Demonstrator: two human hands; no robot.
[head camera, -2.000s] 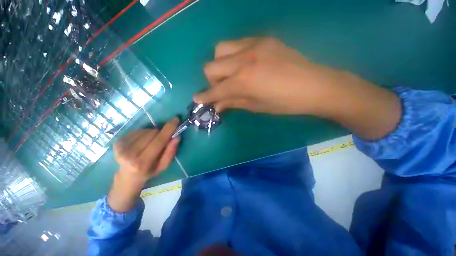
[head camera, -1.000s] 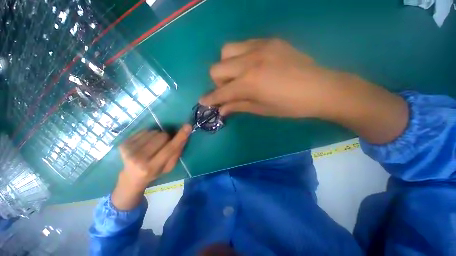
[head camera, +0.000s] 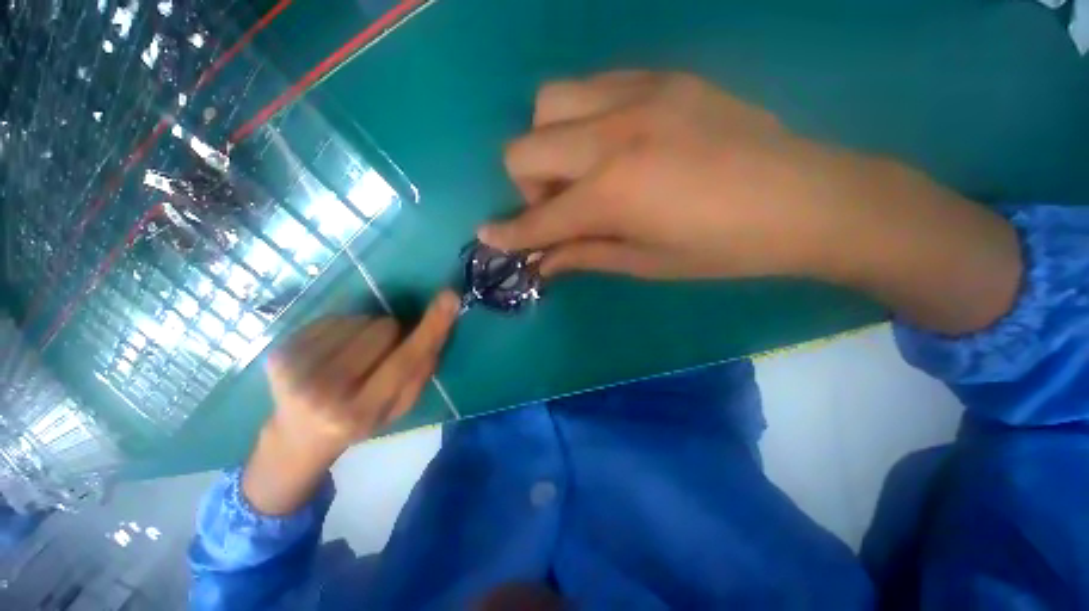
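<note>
A small round black unit (head camera: 504, 282) with a shiny centre is at the middle of the green mat. My right hand (head camera: 669, 179) comes from the right and grips the unit's upper edge between thumb and index finger. My left hand (head camera: 358, 370) is at the lower left of the unit, fingertips pinched on a thin tool (head camera: 466, 303). The tool's tip points into the unit; only a short part of the tool shows. Small details inside the unit are too blurred to tell.
A clear blister tray (head camera: 257, 269) with strong glare lies left of my hands. More clear trays (head camera: 48, 436) are at the far left. Red lines (head camera: 340, 62) cross the green mat (head camera: 764, 60). A piece of white cloth (head camera: 1081, 22) shows at the upper right corner.
Since two seconds ago, my left hand has moved closer to the unit, and less of the tool shows. My right hand still holds the unit's edge. The view has shifted slightly.
</note>
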